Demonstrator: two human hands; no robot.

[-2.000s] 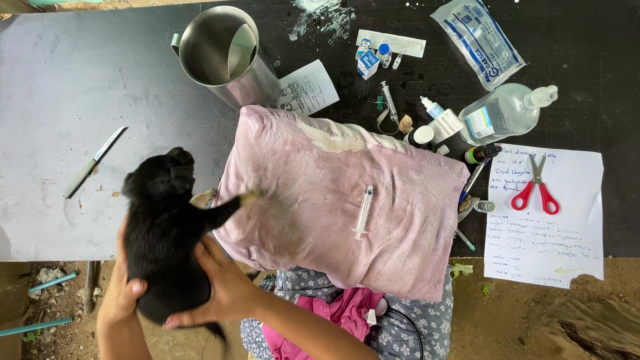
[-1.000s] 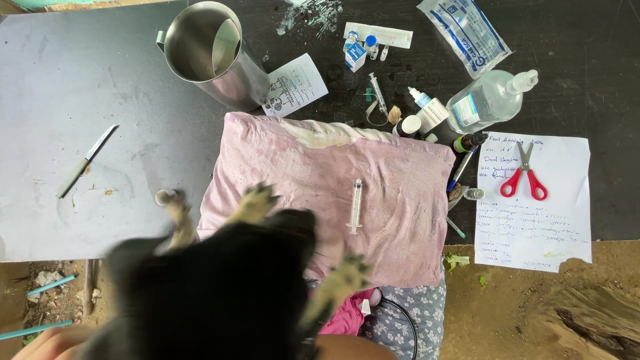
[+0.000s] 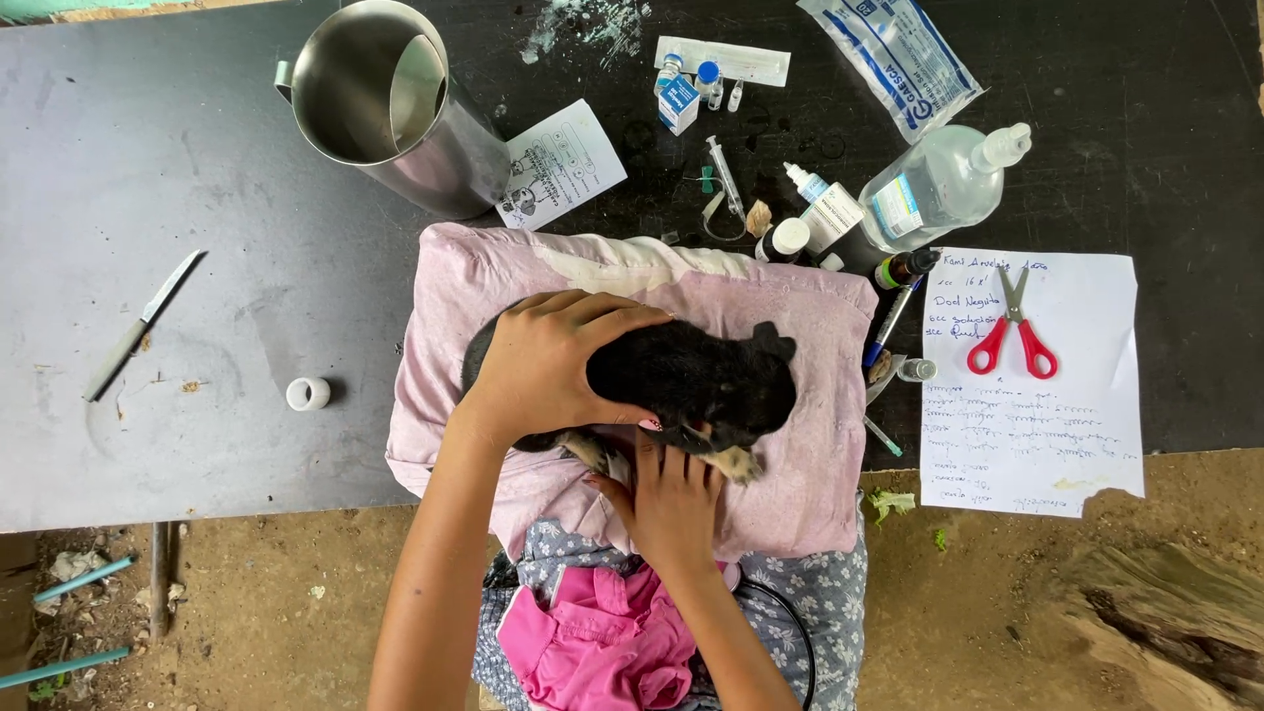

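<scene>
A small black puppy with tan paws [image 3: 681, 380] lies on a pink cloth-covered cushion [image 3: 800, 494], its head to the right. My left hand [image 3: 553, 360] rests spread over the puppy's back, thumb reaching to its chest. Beside the belly and front paw, my right hand [image 3: 671, 504] lies on the cushion with fingertips at the puppy's underside; whether they grip it I cannot tell. The syringe seen earlier on the cushion does not show. Under my forearms are a pink garment [image 3: 592, 642] and a grey floral cloth [image 3: 829, 592].
Behind the cushion stand a steel pitcher [image 3: 464, 158], vials [image 3: 709, 74], another syringe [image 3: 729, 178] and a clear pump bottle [image 3: 938, 188]. Red-handled scissors [image 3: 1012, 331] lie on a handwritten sheet [image 3: 1027, 434] at right. At left are a knife [image 3: 143, 326] and a white ring [image 3: 308, 394].
The puppy, earlier held up left of the cushion and then in front of it, now lies on the cushion. Both hands have moved onto the cushion area with it. A white ring now shows at left.
</scene>
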